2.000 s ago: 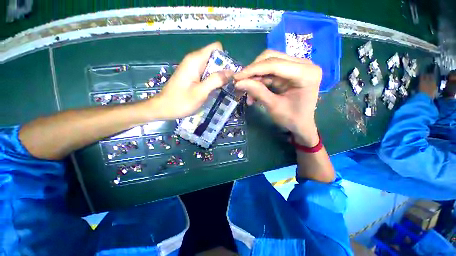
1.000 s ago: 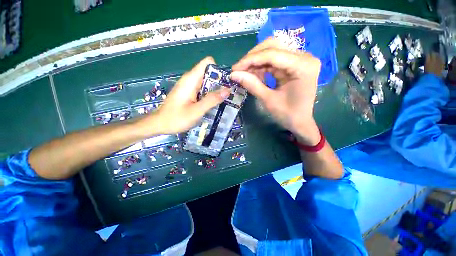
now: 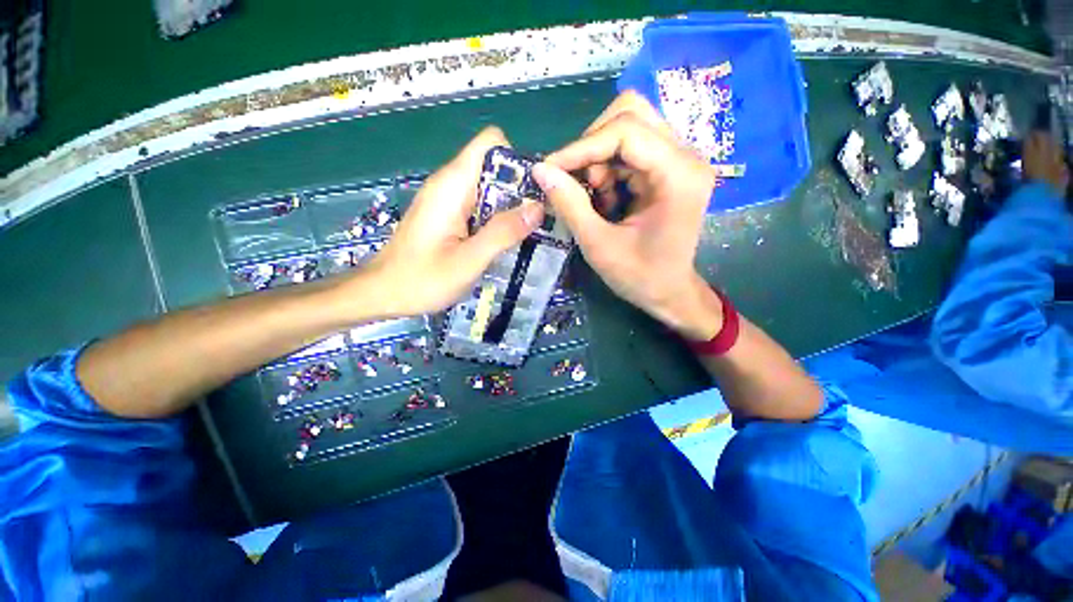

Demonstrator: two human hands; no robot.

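Note:
My left hand [image 3: 441, 241] holds a phone middle frame [image 3: 508, 308] tilted above the tray, its thumb on the upper part of the frame. The frame is silver-grey with a dark central strip and a dark board area at its top end. My right hand [image 3: 641, 212], with a red wristband [image 3: 720, 326], has thumb and forefinger pinched together at the frame's top end. Whether a small part is between these fingertips cannot be told. A clear compartment tray [image 3: 253, 232] with small dark, reddish and white components [image 3: 308, 379] lies under the left forearm and frame.
A blue bin [image 3: 771, 118] with white and pink scraps stands behind my right hand. Silver-white pieces [image 3: 904, 135] and a thin crumpled heap [image 3: 865, 249] lie at right. A neighbour's blue sleeve [image 3: 1018, 276] reaches in there. A pale rail [image 3: 388, 85] borders the green conveyor [image 3: 318, 29].
The frame was tilted up and glossy two seconds ago and now shows its dark board end. My right hand has shifted slightly left, staying at that end. The bench view has shifted a little.

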